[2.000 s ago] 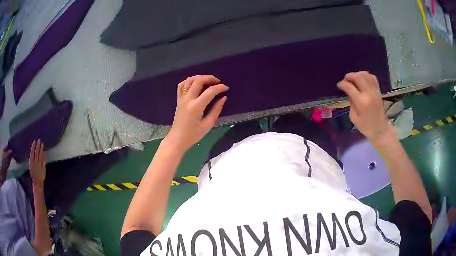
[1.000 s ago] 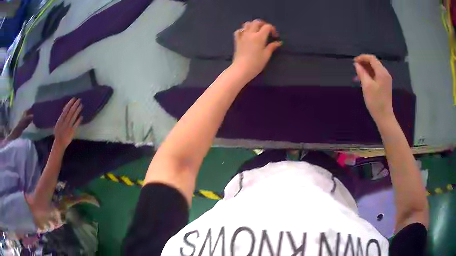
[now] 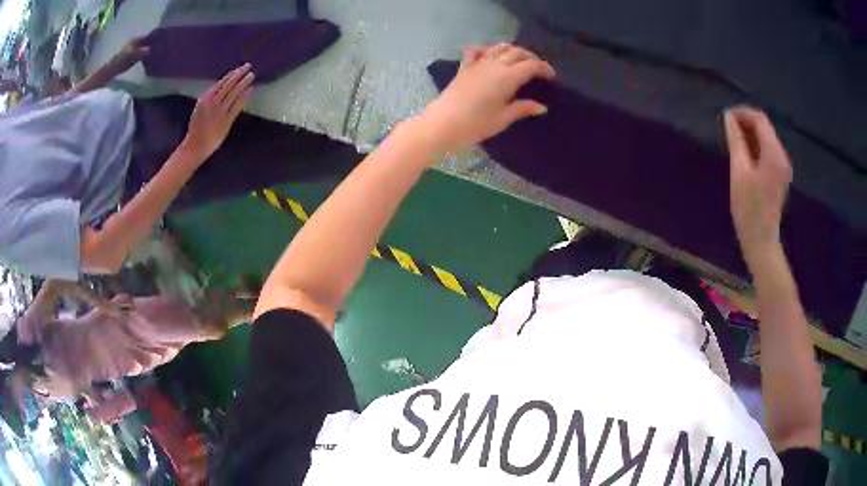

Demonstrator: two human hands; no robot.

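A long purple cut panel lies along the table's near edge. Dark grey cut panels lie beside and partly over it on the far side. My left hand is over the left end of the panels, fingers apart and bent, with no cloth visibly lifted. My right hand is over the grey panel farther right, fingertips close together; whether they pinch an edge cannot be seen.
The speckled light-grey table runs across the top. At left a co-worker in a light grey-blue shirt has both hands at another purple panel. Mixed cloth heaps and black-and-yellow tape are on the green floor.
The view has turned left, showing more of the co-worker and the cloth heaps. My left hand has moved from over the upper grey panel to the panels' left end.
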